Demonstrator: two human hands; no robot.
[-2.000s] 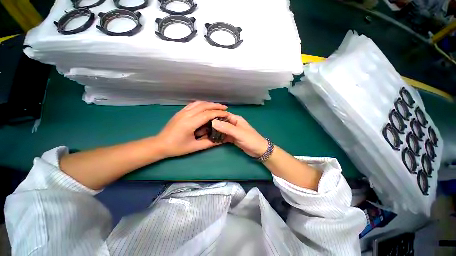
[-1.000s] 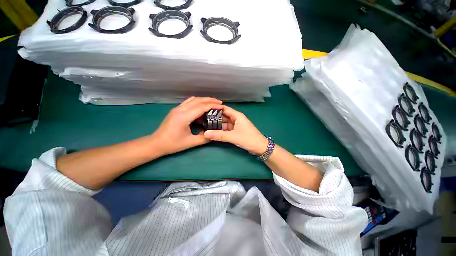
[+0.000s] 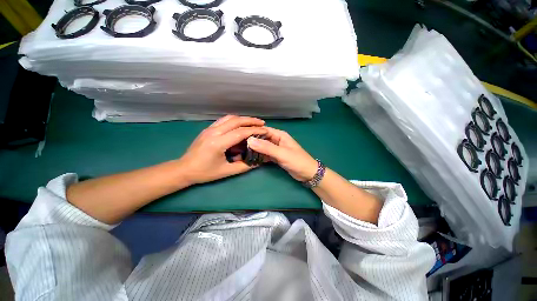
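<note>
A small stack of dark watch case rings (image 3: 253, 155) is held between my two hands above the green bench top. My left hand (image 3: 215, 151) is curled around its left side. My right hand (image 3: 284, 154) grips it from the right, with the thumb across its top. The fingers hide most of the stack. More dark rings with short lugs (image 3: 258, 32) lie in rows on a thick white foam stack (image 3: 206, 88) in front of me.
A second white foam stack (image 3: 406, 111) stands at an angle on the right, with several dark rings (image 3: 468, 155) on it. A dark box (image 3: 25, 111) is at the left edge. The green bench top (image 3: 347, 153) has a yellow edge line (image 3: 372, 60) behind the foam.
My right thumb has moved up over the held stack, covering the bright ring edges that showed a second ago. The view has shifted slightly. The rings on the foam lie as before.
</note>
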